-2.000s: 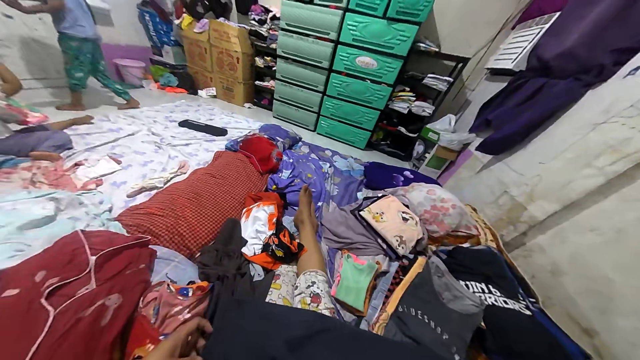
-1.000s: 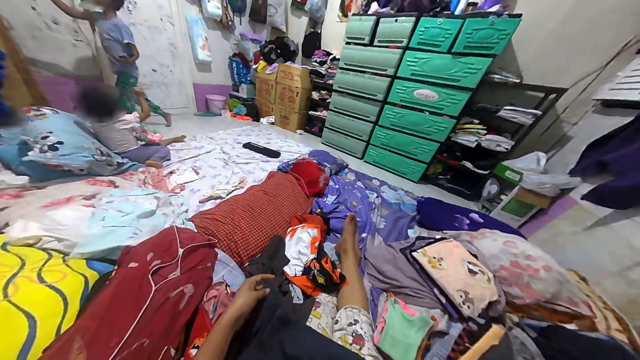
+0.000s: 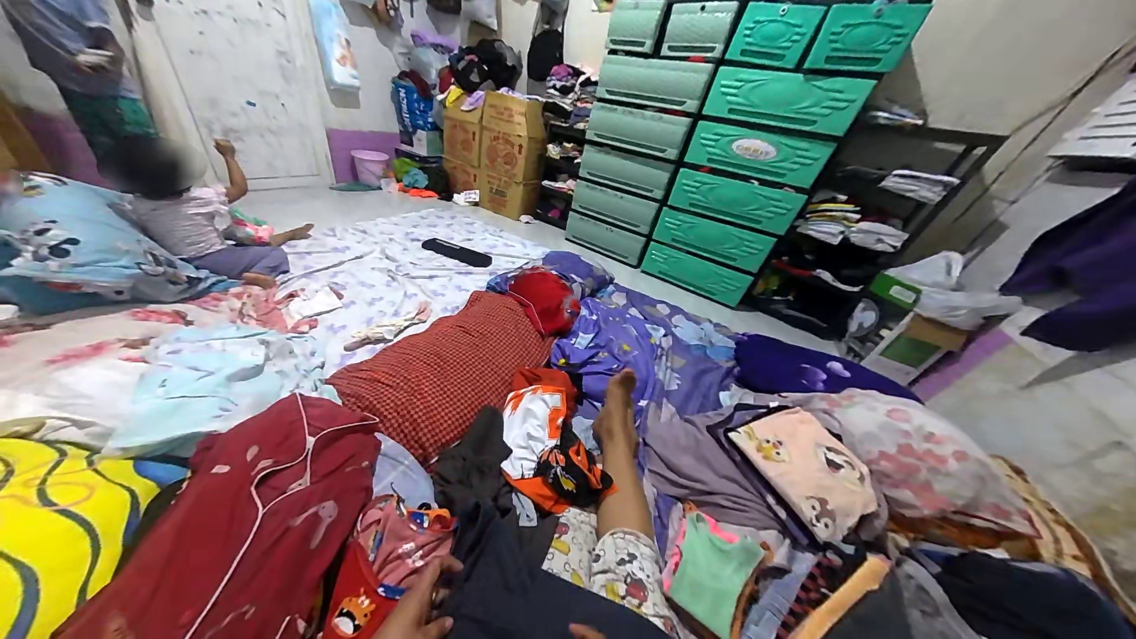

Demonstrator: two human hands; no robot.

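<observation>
My left hand (image 3: 421,606) is low in the head view, its fingers at the left edge of a dark navy cloth (image 3: 524,590); whether they grip it is unclear. Only fingertips of my right hand (image 3: 586,631) show at the bottom edge, against the same cloth. Left of my left hand lie a red printed garment (image 3: 359,590) and a maroon garment with white piping (image 3: 266,497). Ahead are an orange, white and black garment (image 3: 543,435) and a red checked cloth (image 3: 444,368). A mint green garment (image 3: 713,572) lies right of my outstretched leg.
A child (image 3: 191,209) sits on the floor sheet at the left, and another person (image 3: 84,80) stands behind. Green plastic drawers (image 3: 754,142), cardboard boxes (image 3: 510,155) and a black shelf (image 3: 932,177) line the back. A folded peach garment (image 3: 803,470) lies to the right, near a floral pillow (image 3: 923,453).
My left hand, over the dark clothes one second ago, is now lower at the navy cloth's edge. The right fingertips have come into view. The standing person has moved left.
</observation>
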